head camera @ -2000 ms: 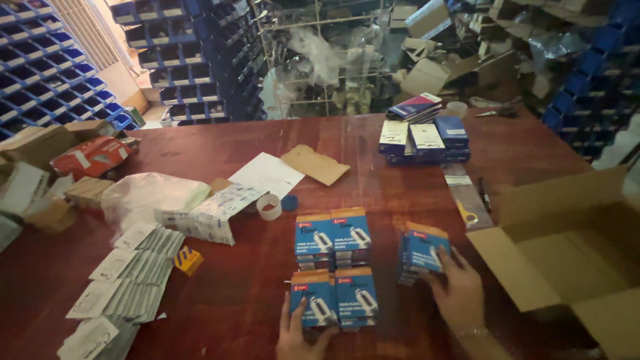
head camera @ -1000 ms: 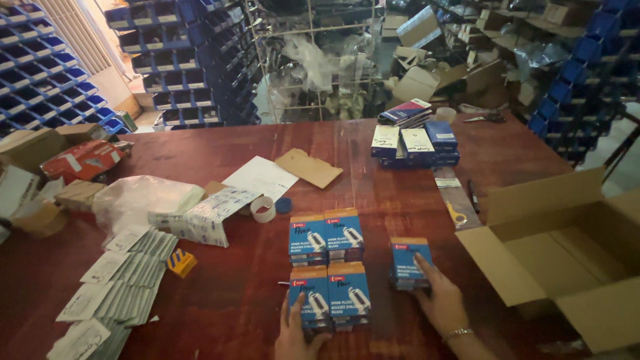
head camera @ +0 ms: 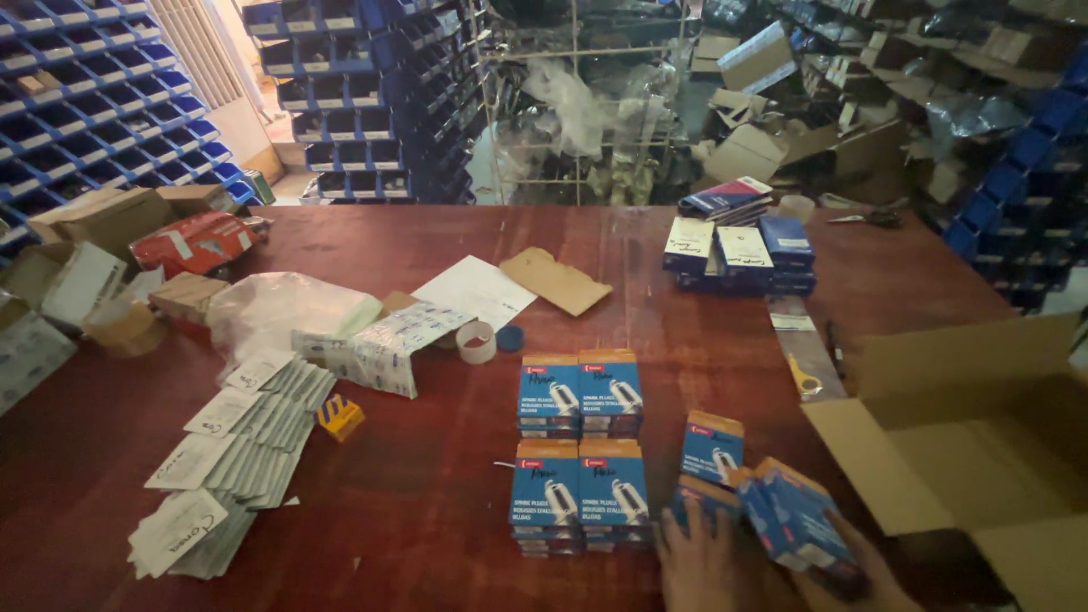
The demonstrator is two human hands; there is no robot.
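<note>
Four stacks of blue-and-orange spark plug boxes stand in a square block at the table's centre. To their right another spark plug box lies on the table. Just below it, my left hand has its fingers on a further blue box; whether it grips the box is unclear. My right hand is closed around several tilted spark plug boxes, beside the left hand. Its fingers are partly hidden and blurred.
An open cardboard box stands at the right. Behind are stacked blue-and-white boxes and scissors. Fanned paper packets, a yellow box, a tape roll and a plastic bag lie to the left.
My left hand has left the front-left stack of the block and moved right to the separate boxes. My right hand now holds several boxes tilted, farther right and nearer me.
</note>
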